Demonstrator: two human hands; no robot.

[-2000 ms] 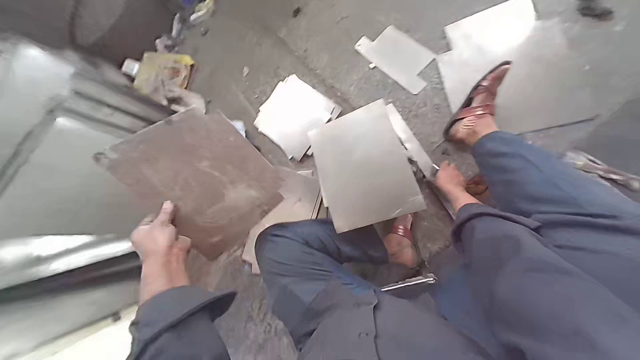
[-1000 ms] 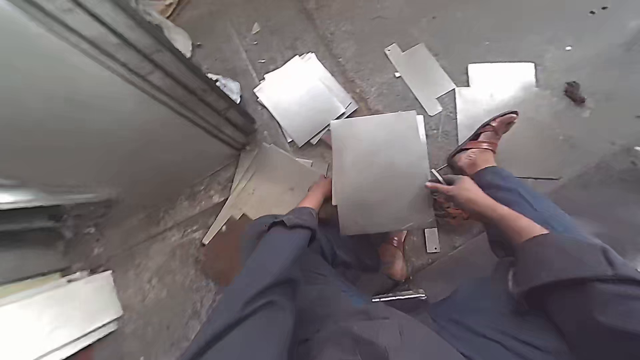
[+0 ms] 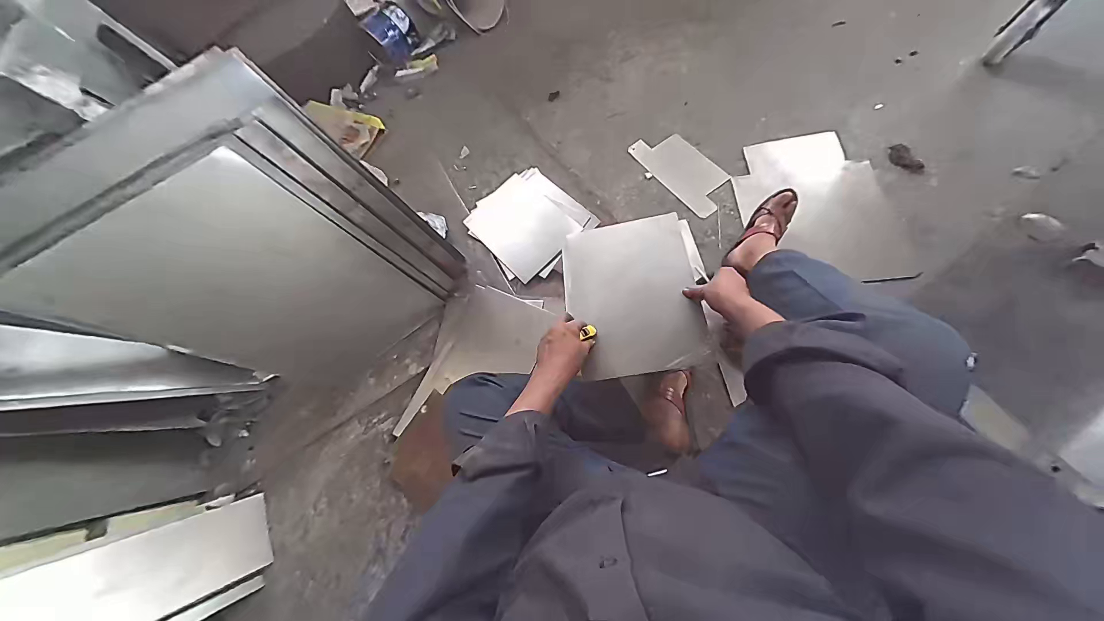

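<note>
A squarish grey metal sheet (image 3: 634, 297) lies over my lower legs, with other sheet edges showing beneath its right side. At its lower left edge, my left hand (image 3: 562, 352) has its fingers closed round a small yellow-and-black object (image 3: 588, 332), too small to name surely. My right hand (image 3: 731, 297) grips the sheet's right edge, thumb on top and fingers mostly hidden. Left of the sheet lie thin flat plates (image 3: 496, 336), with part of a brown sheet (image 3: 416, 461) beside my left leg. Beyond them is a stack of bright metal sheets (image 3: 522, 224).
A notched metal piece (image 3: 681, 172) and larger plates (image 3: 854, 216) lie on the floor near my sandalled right foot. Large metal panels (image 3: 216, 250) stand at the left, with a pale panel (image 3: 147, 561) lower down. Litter and a blue container (image 3: 392, 34) are at the top.
My left hand has let go of the brown sheet it held up two seconds ago and moved right to the grey sheet. The small yellow object now shows in it. The view has shifted.
</note>
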